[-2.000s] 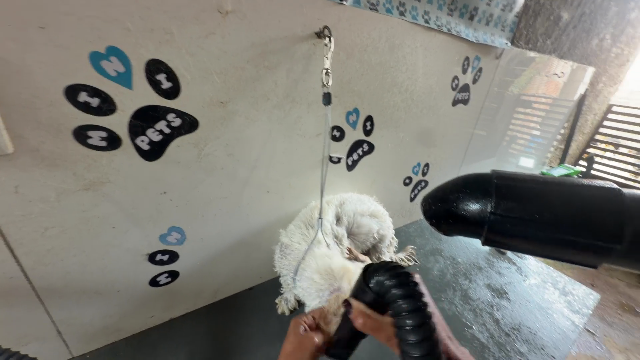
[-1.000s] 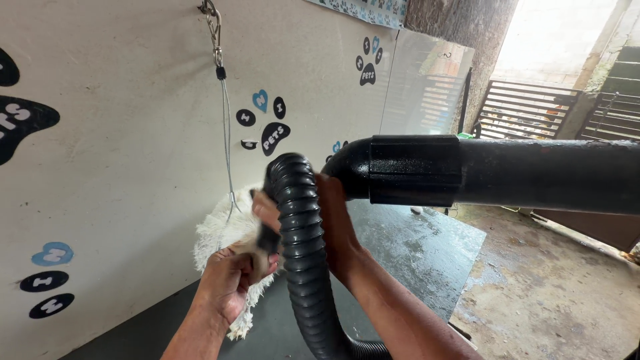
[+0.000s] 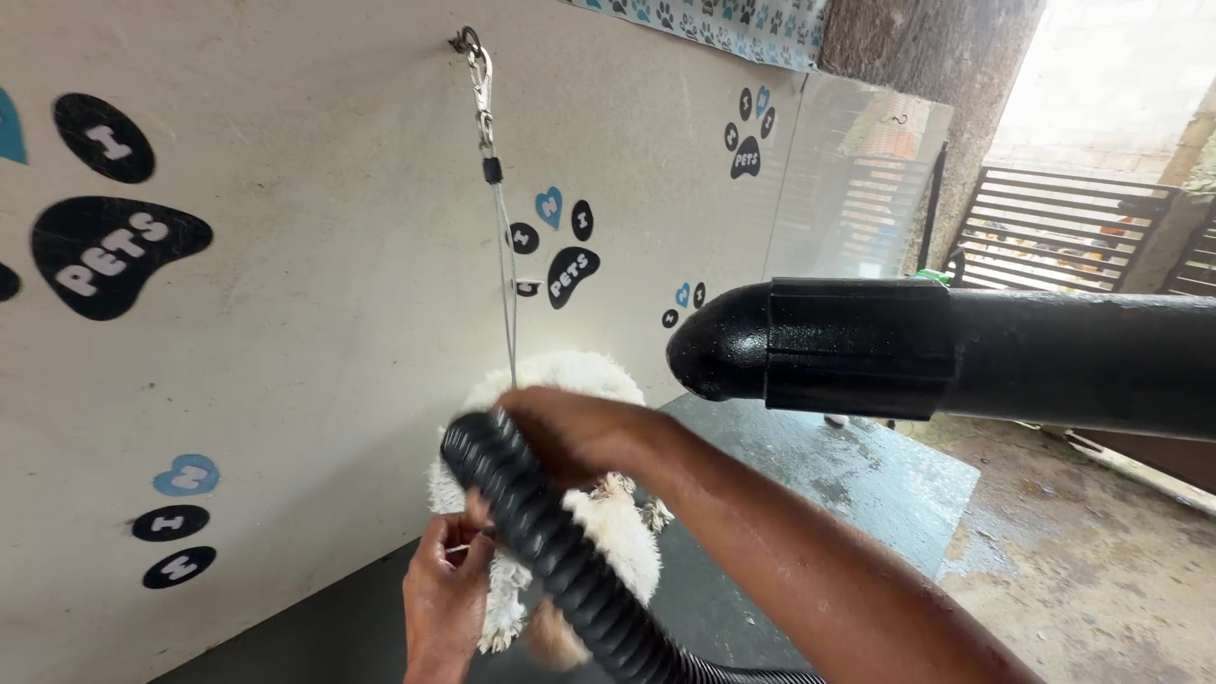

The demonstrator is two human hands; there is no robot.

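A white curly-haired dog [image 3: 617,541] is on the dark grooming table, largely hidden behind my arms and the hose. A thin cable loop [image 3: 506,285] runs down toward it from a metal snap hook [image 3: 483,85] on the wall. My right hand [image 3: 560,432] is at the upper end of a black corrugated dryer hose [image 3: 560,541], its fingers mostly hidden behind it. My left hand [image 3: 451,570] is low on the left of the hose, with thumb and fingers pinched near the dog; what lies between them is unclear.
A thick black pipe [image 3: 1045,356] with a rounded end juts in from the right above the table [image 3: 912,475]. The white wall panel [image 3: 313,285] with paw stickers stands at the left and behind. A concrete floor [image 3: 1073,532] and slatted gate [image 3: 1054,223] lie at the right.
My right hand and the hose's upper end have moved over the dog, and my right forearm now crosses in front of it. The view has shifted between frames.
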